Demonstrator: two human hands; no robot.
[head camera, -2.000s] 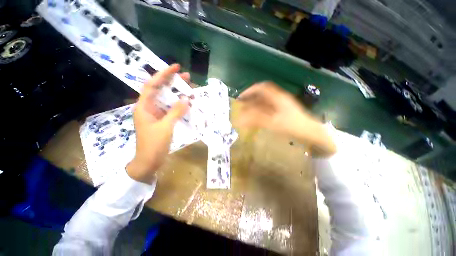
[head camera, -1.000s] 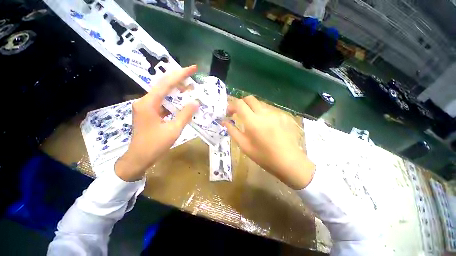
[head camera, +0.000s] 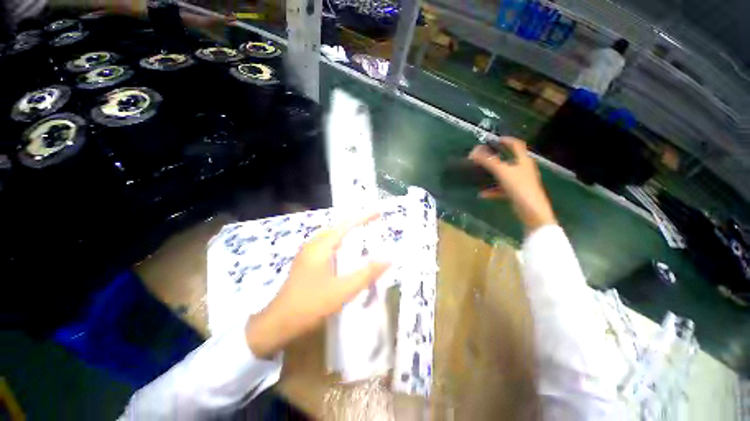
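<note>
My left hand (head camera: 308, 288) holds a long white carrier strip (head camera: 352, 156) between thumb and fingers, over the bench. The strip is blurred and runs up and down through the hand. Beneath it lie wide white adhesive sheets (head camera: 247, 255) with blue-black shapes. A narrower printed strip (head camera: 418, 329) lies to the right of the hand. My right hand (head camera: 514, 177) is stretched over the green belt, fingers bent at a dark, blurred cylindrical housing (head camera: 467, 177). Whether the fingers grip it is unclear.
Several dark housings with bright ringed ends (head camera: 123, 105) stand on black covering at the left. Another dark housing (head camera: 650, 284) is on the green belt (head camera: 403, 144) at right. White sheets (head camera: 699, 374) lie at lower right. A person (head camera: 603, 67) is in the background. A metal post (head camera: 303, 49) stands beyond.
My right hand has left the strip area and moved out over the belt. My left hand still has the strip, now more upright. The view has swung left, showing more ringed housings.
</note>
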